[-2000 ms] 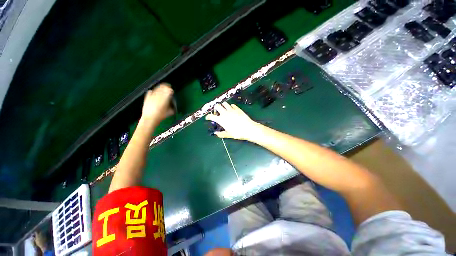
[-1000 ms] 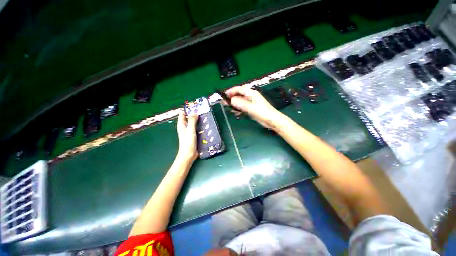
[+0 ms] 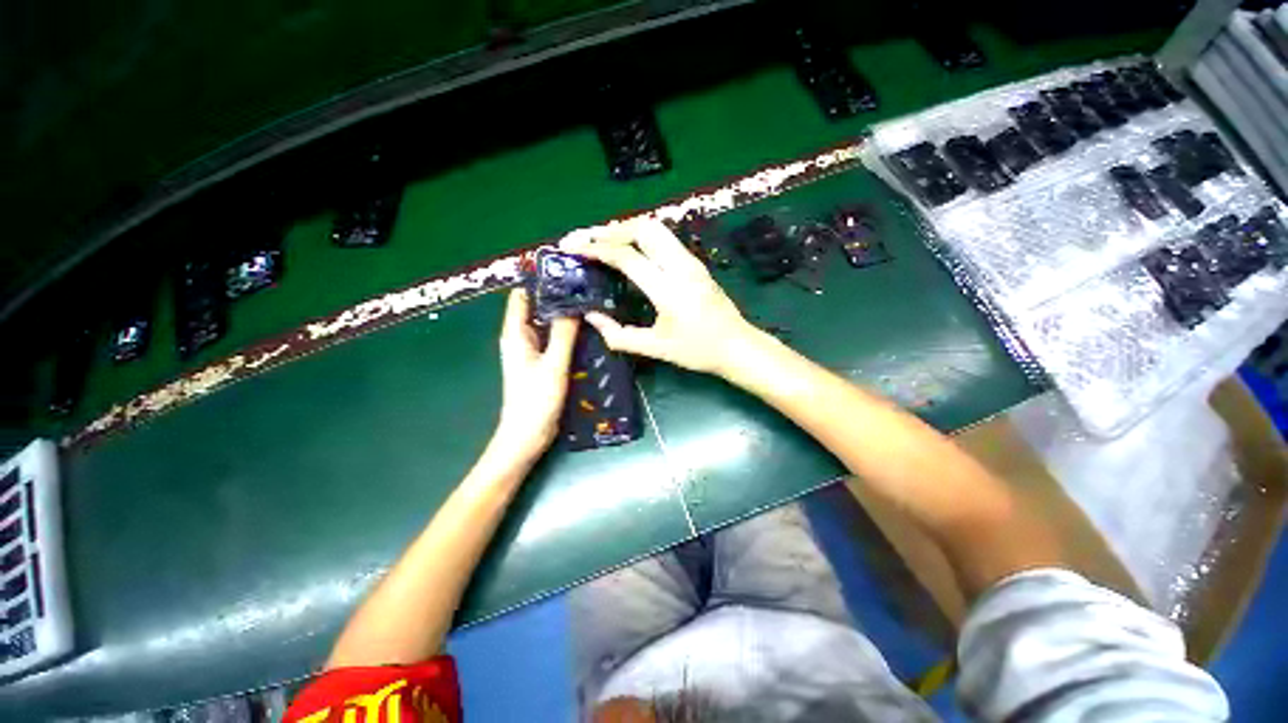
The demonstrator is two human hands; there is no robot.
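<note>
A dark phone unit lies on the green bench mat in front of me, its camera end toward the conveyor. My left hand holds it along its left side, thumb near the upper part. A small black cover sits at the camera end. My right hand has its fingers on the cover's top and right edges. Several loose black covers lie on the mat to the right of my right hand.
A clear blister tray with rows of black covers is at the right, above a cardboard carton. The conveyor belt carries spaced phones beyond the chipped edge strip. A white slotted tray is at the left edge.
My left hand came from over the belt and now holds a phone on the mat. My right hand brought a black cover leftward onto the phone's upper end.
</note>
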